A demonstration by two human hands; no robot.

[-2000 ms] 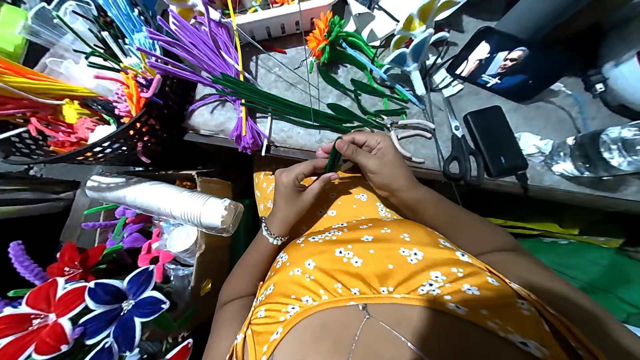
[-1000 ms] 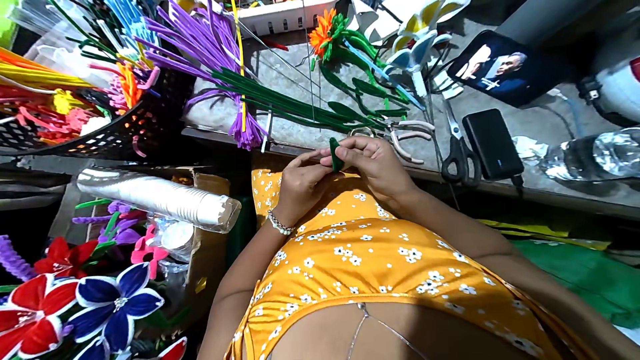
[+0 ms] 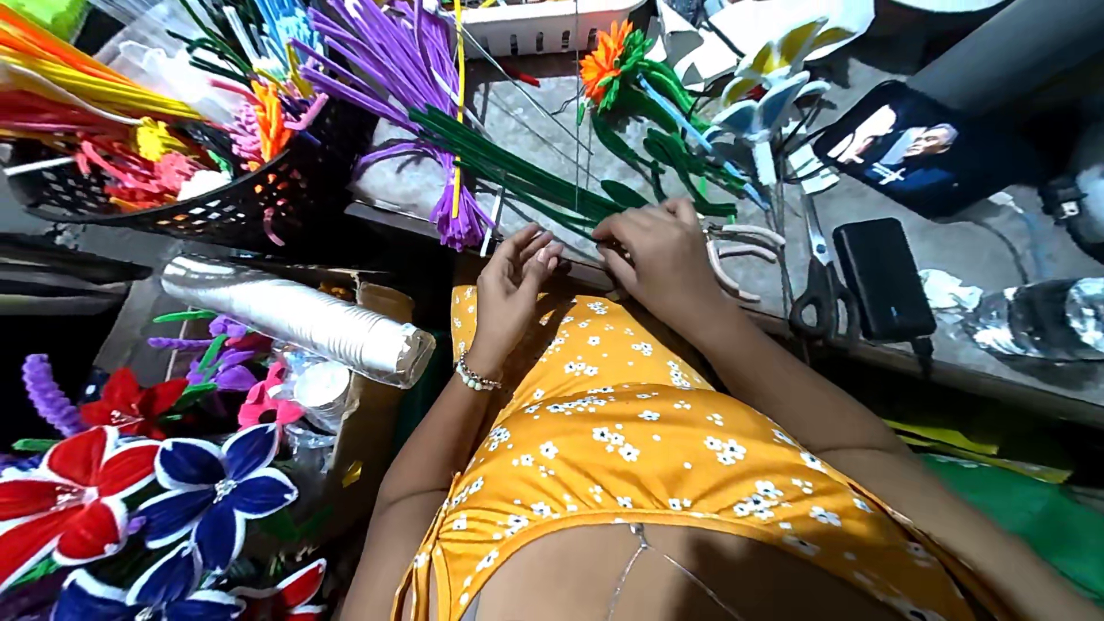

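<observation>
My left hand [image 3: 517,285], a beaded bracelet at its wrist, hovers over my lap at the table edge with its fingers curled apart and nothing seen in it. My right hand [image 3: 660,259] is at the tip of the bundle of dark green pipe cleaners [image 3: 517,177]; its fingertips touch or nearly touch them, and whether they grip one is hidden. The green bundle lies across purple pipe cleaners [image 3: 431,78]. Beyond my right hand are green pipe-cleaner leaves [image 3: 673,155] and an orange pipe-cleaner flower [image 3: 606,65]. Pliers with pale handles [image 3: 746,246] lie right beside that hand.
Black-handled scissors [image 3: 824,302], a black power bank [image 3: 884,280], a plastic bottle [image 3: 1039,319] and a dark pouch [image 3: 923,147] lie at right. At left are a black basket [image 3: 250,203] of pipe cleaners, a sleeve of plastic cups [image 3: 293,315] and pipe-cleaner flowers [image 3: 220,492].
My hands were together over my lap around a small green piece; now they are apart. The right hand has moved forward to the green pipe cleaners. The green piece is no longer visible between them.
</observation>
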